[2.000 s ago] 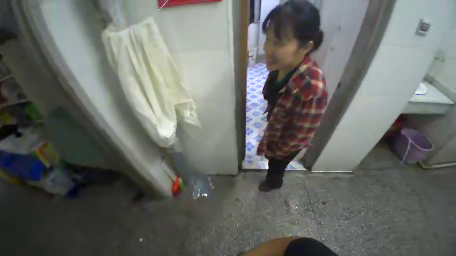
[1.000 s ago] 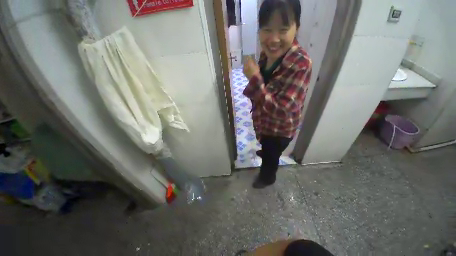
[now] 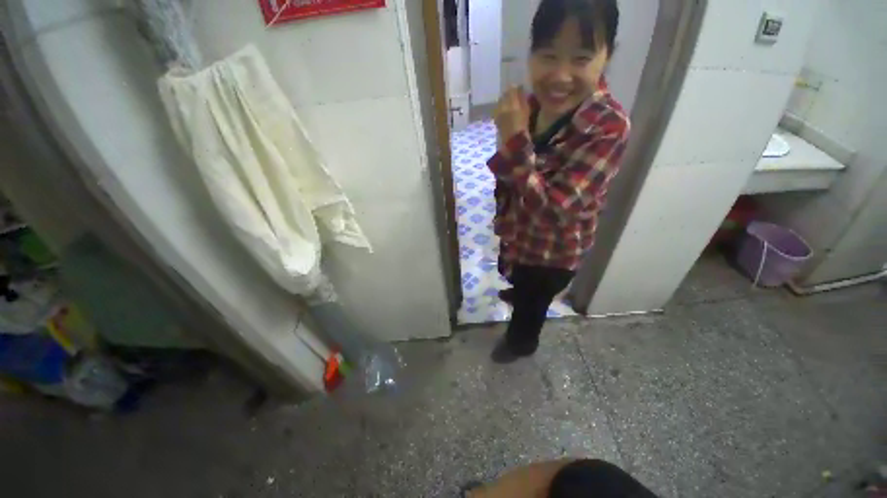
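Note:
A strip of bare skin, seemingly my forearm, with a dark sleeve-like edge, shows at the bottom edge right of centre. A tiny dark bit is at its left end, too cut off to name. Neither of my hands shows clearly. In front of me a person in a red plaid shirt and dark trousers stands at an open doorway, facing me, with one hand raised near the chest.
Cream cloth hangs on the wall left of the doorway. A red and green item and clear plastic are below it. Coloured bags lie far left. A sink counter and purple bucket are at right. Grey floor lies between.
The person has turned from facing left to facing me and raised a hand. The view has shifted, so the wall and bucket sit further left. The arm stays at the bottom edge.

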